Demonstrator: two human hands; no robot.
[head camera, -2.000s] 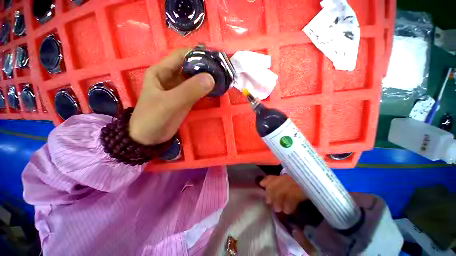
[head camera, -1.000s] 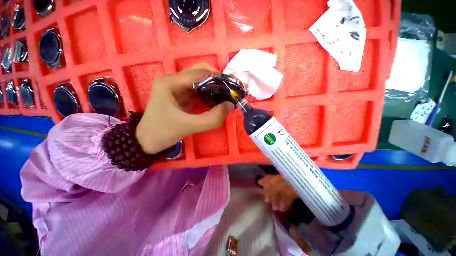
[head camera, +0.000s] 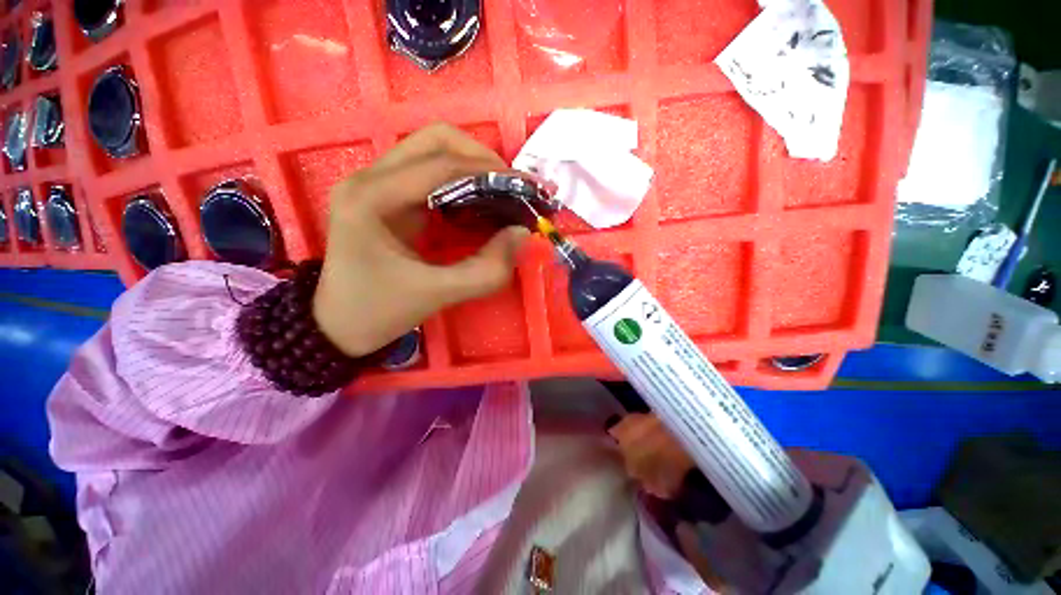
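My left hand (head camera: 401, 238) holds a round dark watch head (head camera: 491, 195) by its rim, tilted edge-up above the red-orange foam tray (head camera: 582, 370). The yellow nozzle (head camera: 545, 226) of the dark glue cartridge (head camera: 698, 407) with a white label is at the right edge of the watch head; I cannot tell if they touch. My right hand (head camera: 654, 451) is below the cartridge, closed around the dispensing gun's handle, mostly hidden. A crumpled white wipe (head camera: 588, 169) lies on the tray just behind the watch head.
More round units (head camera: 239, 221) sit in tray pockets at left and one (head camera: 433, 26) at the top. A smudged white piece (head camera: 794, 76) lies on the tray. At right are a clear bag (head camera: 952, 145), a thin blue-and-white stick (head camera: 1024, 227) and a white bottle (head camera: 980, 323) on its side.
My left hand has turned the watch head from face-up to edge-up. The cartridge has moved left, bringing the nozzle to its rim; over the last second the unit has tilted further.
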